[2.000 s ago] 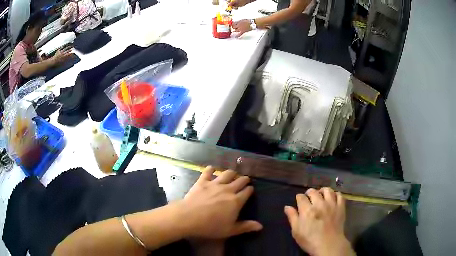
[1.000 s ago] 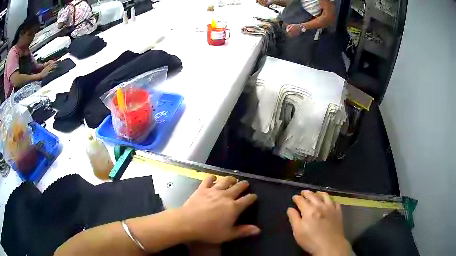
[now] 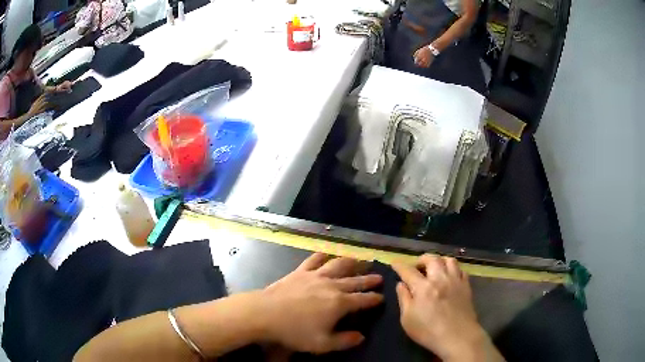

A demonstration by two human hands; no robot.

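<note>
A black panel (image 3: 378,322) lies on the grey metal plate (image 3: 254,267) of the machine, its far edge near the yellow strip (image 3: 332,247). My left hand (image 3: 322,300) lies flat on the panel's left part, fingers spread. My right hand (image 3: 440,300) rests on its right part, fingertips near the strip. The hands partly hide the panel. The long bar (image 3: 396,244) runs behind the strip, between green end brackets (image 3: 165,223).
Waiting black panels (image 3: 163,272) lie at left, another black piece (image 3: 555,329) at lower right. A glue bottle (image 3: 134,215) stands by the left bracket. A bagged red pot (image 3: 182,152) sits in a blue tray (image 3: 237,152). Pale panels (image 3: 431,106) hang beyond the bar. Two seated people and one standing person are beyond.
The bar has tilted back from its earlier raised face, showing more of the yellow strip. My right hand has moved left, closer to my left hand, which has shifted slightly right.
</note>
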